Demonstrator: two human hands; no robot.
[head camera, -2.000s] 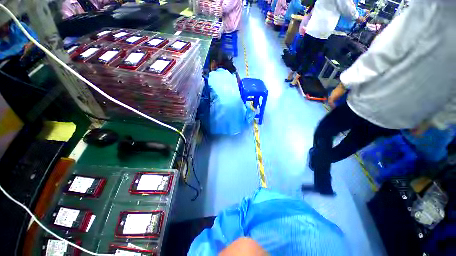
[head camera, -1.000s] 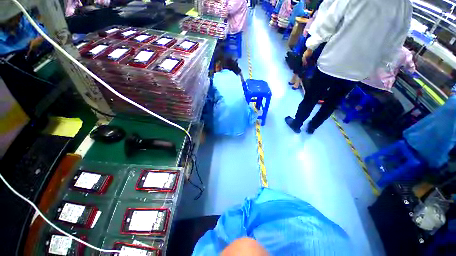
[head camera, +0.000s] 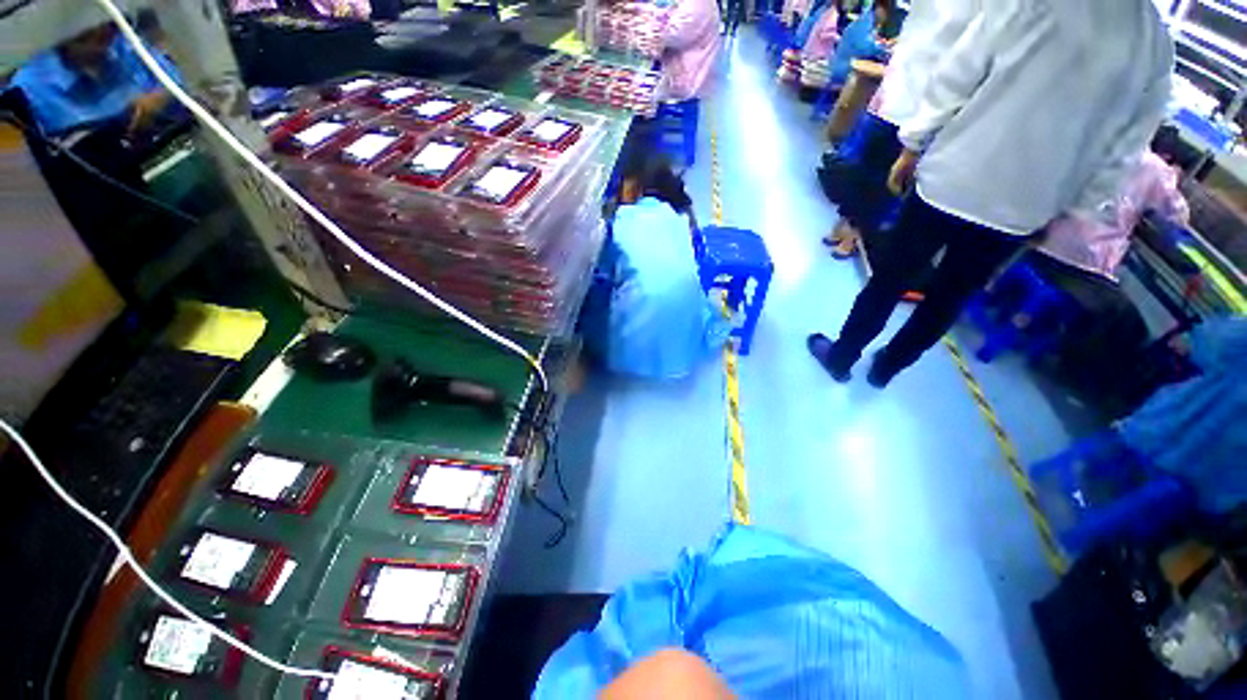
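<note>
Neither of my hands can be made out. A blurred skin-coloured shape at the bottom edge cannot be identified. A clear blister tray (head camera: 337, 536) lies on the green bench at lower left. Its pockets hold several red-edged phones with white labels, such as one at the right (head camera: 413, 596). A white cable (head camera: 192, 611) runs across the tray and ends at a phone (head camera: 376, 676) cut off by the bottom edge. A black scanner with a handle (head camera: 435, 390) and a black mouse (head camera: 330, 356) lie behind the tray.
Stacked trays (head camera: 451, 260) of phones stand behind the scanner. Another white cable (head camera: 322, 219) hangs across the view. A black keyboard (head camera: 123, 438) and yellow note (head camera: 215, 332) are left. A person in blue crouches beside a blue stool (head camera: 734, 253); a white-jacketed person stands in the aisle.
The view has turned slightly left, so the bench things sit further right. The white-jacketed person has moved away up the aisle since the oldest frame. The tray and phones look unchanged.
</note>
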